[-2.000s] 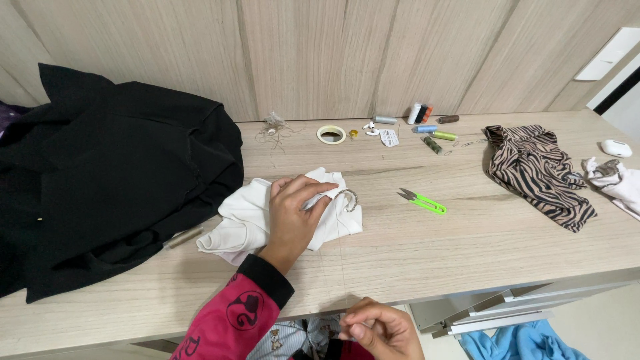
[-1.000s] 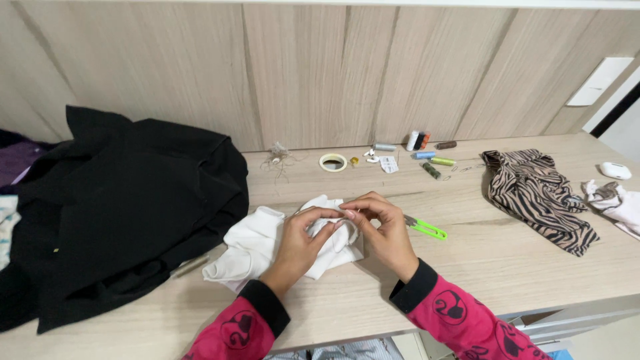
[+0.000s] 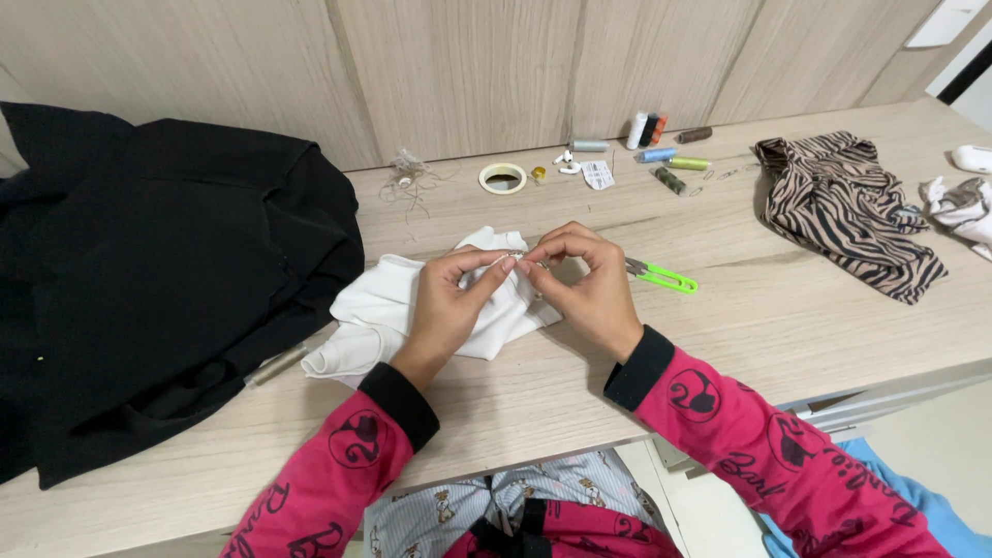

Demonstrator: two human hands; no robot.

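A crumpled white cloth garment (image 3: pixel 380 294) lies on the wooden desk. My left hand (image 3: pixel 457 298) pinches a narrow, patterned edge of it between thumb and forefinger. My right hand (image 3: pixel 585 283) meets it from the other side, its thumb and forefinger closed on the same edge; whether a needle is between the fingertips cannot be seen. Green-handled thread snips (image 3: pixel 666 277) lie just right of my right hand, their blades partly behind it. A spool of beige thread (image 3: pixel 279 366) rests left of the garment.
Black cloth (image 3: pixel 170 294) covers the left side. Along the back lie a tape roll (image 3: pixel 502 178), white earbuds (image 3: pixel 570 165), a card (image 3: pixel 597 175), several thread spools (image 3: pixel 688 163) and tangled thread (image 3: pixel 405 180). Zebra-print fabric (image 3: pixel 845 209) and a white case (image 3: pixel 972 159) are at the right.
My right hand, low and away from the garment two seconds ago, has come up beside my left hand at the white garment. Both hands have stayed together there since one second ago.
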